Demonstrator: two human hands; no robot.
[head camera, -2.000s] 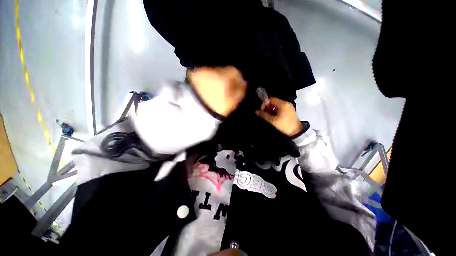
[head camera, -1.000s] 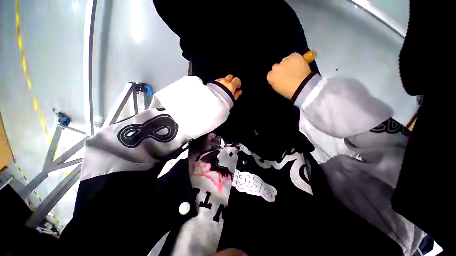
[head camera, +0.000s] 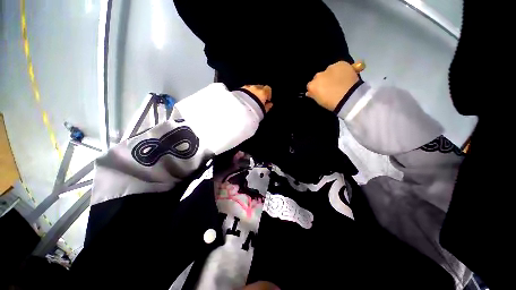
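A large matte black garment (head camera: 271, 45) lies over the lap and reaches up to the top edge. My right hand (head camera: 334, 86) is closed around a tool with a yellow-orange handle (head camera: 359, 67), whose end pokes out beside the wrist. A tiny thin metallic line shows by its fingertips, too small to name. My left hand (head camera: 261, 95) is at the black cloth with curled fingers, partly hidden by the white sleeve. Whether it pinches the cloth cannot be told.
Grey rack legs with caster wheels (head camera: 73, 170) stand on the grey floor at the left. Yellow tape (head camera: 35, 85) runs along the floor. More dark cloth (head camera: 486, 170) hangs at the right edge. A brown box-like shape (head camera: 8, 158) is at the far left.
Two seconds ago the hands were close together with a small clear-and-dark item in my right fingers. Now they are apart, and the yellow-orange handle shows in my right hand.
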